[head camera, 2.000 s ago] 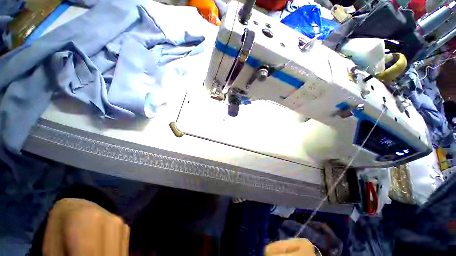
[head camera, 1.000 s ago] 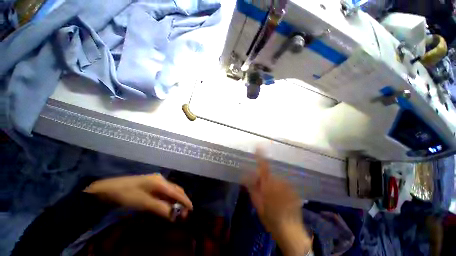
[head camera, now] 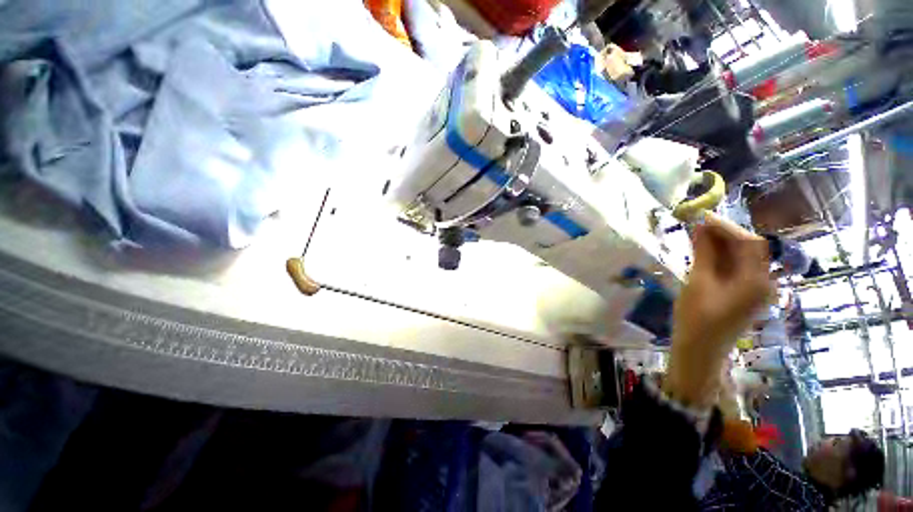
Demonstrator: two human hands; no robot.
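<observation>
My right hand is raised at the far right end of the white sewing machine, by its top. The fingers are bent together at the tips; whether they hold something small cannot be told. My left hand is not in view. Light blue cloth lies crumpled on the white table, left of the needle area. The presser foot and needle area is washed out by the bright lamp. The bed cover's brown finger notch shows in front of the machine head.
A ruler strip runs along the near table edge. A dark metal box sits at its right end. A yellow ring is just above my right hand. A blue plastic bag lies behind the machine. Another person is at lower right.
My right hand has moved from above the near table edge up to the machine's far right end. My left hand has left the picture. The view has swung right and up.
</observation>
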